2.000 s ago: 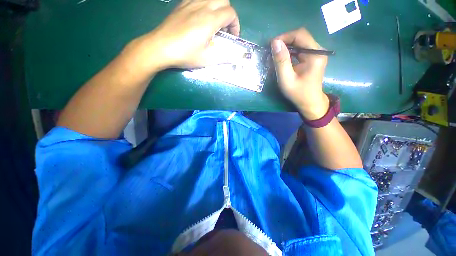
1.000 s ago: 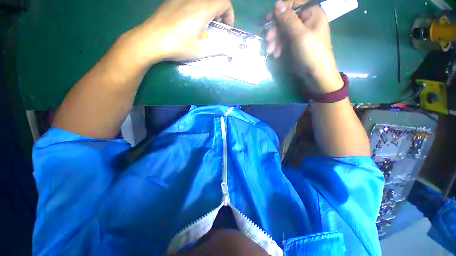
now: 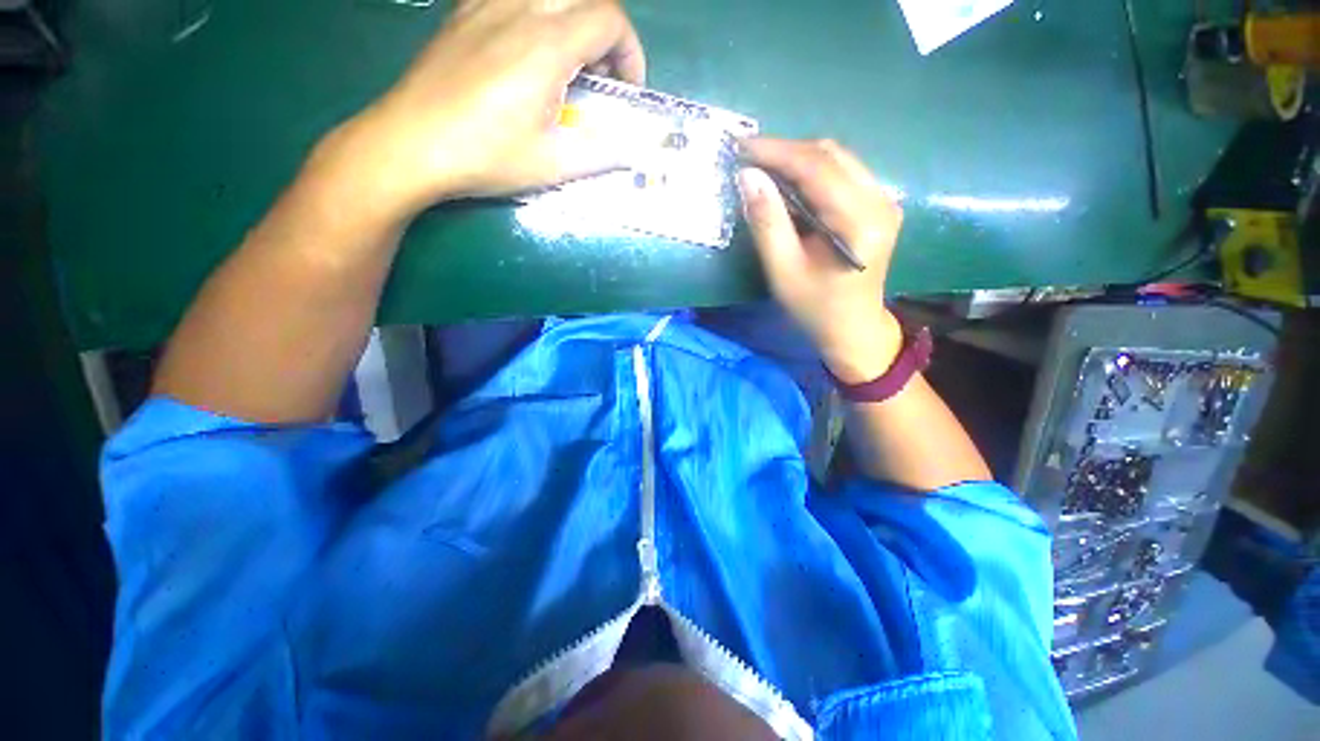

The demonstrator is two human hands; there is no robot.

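Note:
An open smartphone (image 3: 680, 188) lies tilted on the green mat, its inner side up and washed out by glare. My left hand (image 3: 529, 102) holds the phone's left end, covering that part. My right hand (image 3: 825, 225) holds dark tweezers (image 3: 822, 227) like a pen at the phone's right end. The tweezers' tip is hidden by my fingers and glare, so I cannot tell whether it grips a part.
A white card (image 3: 948, 18) lies at the top edge. A long dark rod (image 3: 1142, 116) lies on the mat at right. An orange-yellow tool (image 3: 1281, 39) and a yellow box (image 3: 1257, 255) are at far right. A compartment parts tray (image 3: 1039, 478) stands below right, holding small parts.
My right hand has come down and left from near the white card to the phone's right end, with the tweezers in it. My left hand still holds the phone.

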